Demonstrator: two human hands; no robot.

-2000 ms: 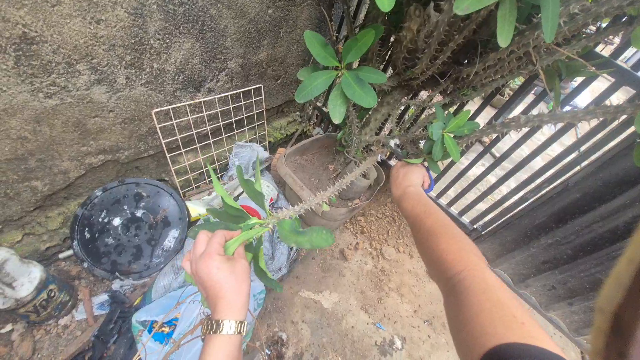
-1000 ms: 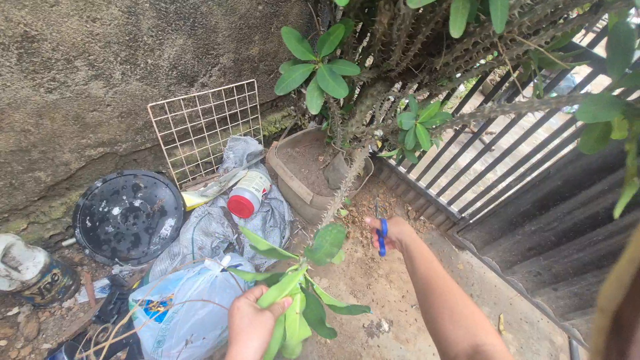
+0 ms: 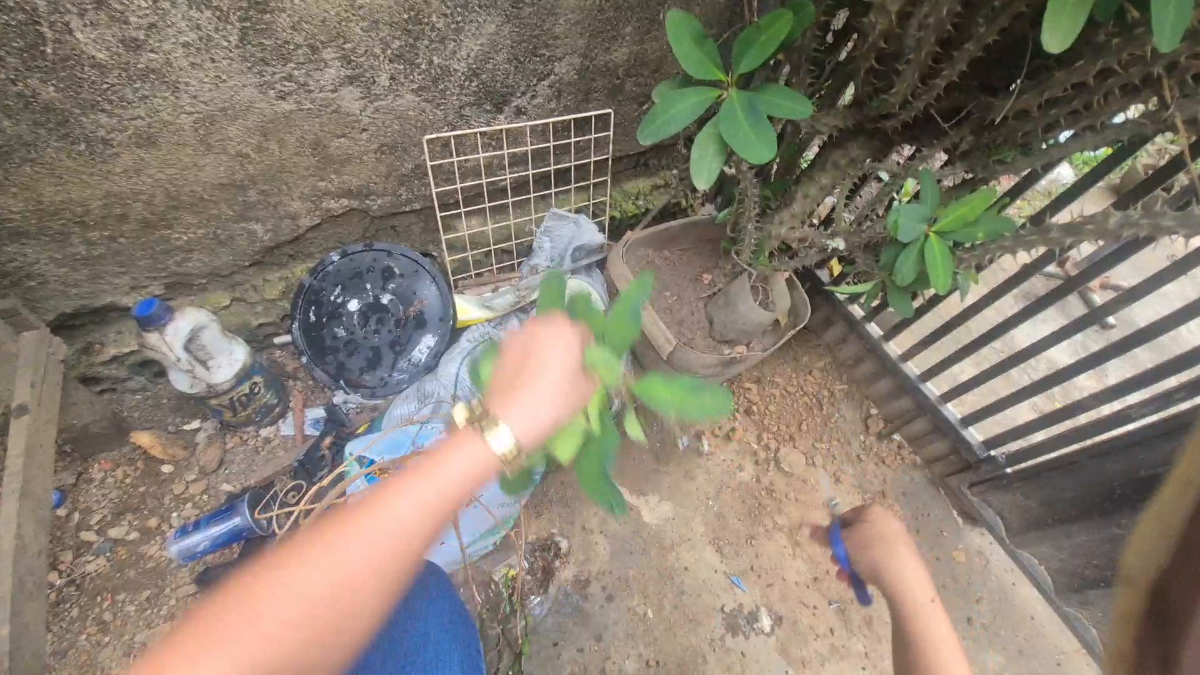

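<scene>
My left hand (image 3: 544,380), with a gold-coloured watch (image 3: 487,433) at its wrist, grips a leafy green plant cutting (image 3: 609,394); hand and leaves are blurred. The stem is mostly hidden behind the hand and leaves. Low on the right, my right hand (image 3: 872,548) holds blue-handled scissors (image 3: 848,562), whose blades are blurred and point up and away. A thorny plant (image 3: 844,159) with green leaf clusters spreads over the upper right, above a worn planter (image 3: 656,323) of soil.
A wire grid (image 3: 525,187) leans on the rough wall (image 3: 234,112). Near it lie a black round lid (image 3: 372,319), a plastic jug (image 3: 220,366), plastic bags (image 3: 469,516) and a blue can (image 3: 211,530). A barred metal gate (image 3: 1041,375) borders the right; a wooden plank (image 3: 28,487) stands left.
The leafy stem, in front of the planter earlier, has moved away from the thorny plant with my left hand. My right hand with the scissors has drawn back from the plant. The view has shifted.
</scene>
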